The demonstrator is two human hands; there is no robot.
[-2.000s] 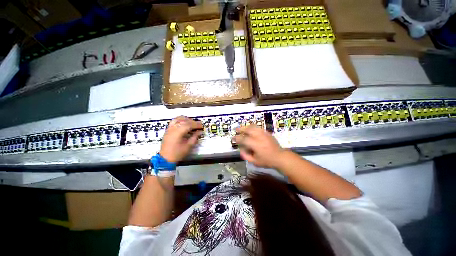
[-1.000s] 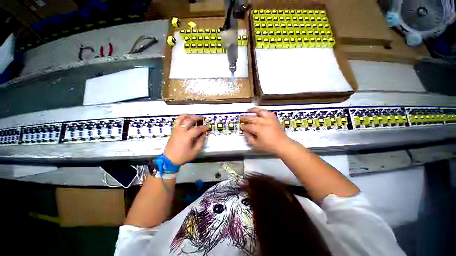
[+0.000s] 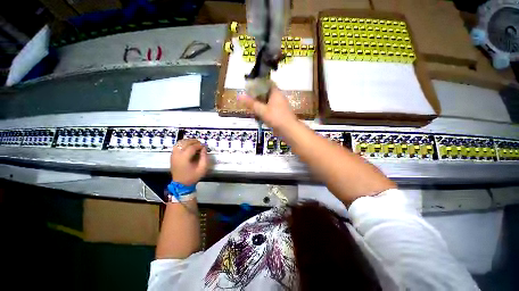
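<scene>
My right hand (image 3: 273, 108) is raised over the left parts box (image 3: 230, 102), closed around the hanging dispensing gun (image 3: 259, 85), slightly blurred. The gun's thin nozzle points down towards the line. My left hand (image 3: 189, 160), with a blue wrist strap (image 3: 181, 190), rests at the near edge of the circuit board panels (image 3: 219, 141); its fingers are curled and I cannot tell if they hold anything. The panels to the right (image 3: 394, 146) carry yellow transformers; those to the left are white and dark. My right forearm hides part of one panel.
The right parts box (image 3: 429, 116) holds rows of yellow transformers and a bare white sheet. A loose white sheet (image 3: 165, 92) and small hand tools (image 3: 194, 50) lie at the left. The silvery rail (image 3: 114, 159) runs across. A fan (image 3: 503, 29) stands at the back right.
My right hand has left the panel, moved up and taken hold of the dispensing gun. My left hand has moved off the yellow-fitted panel to the one on its left. The camera view has shifted.
</scene>
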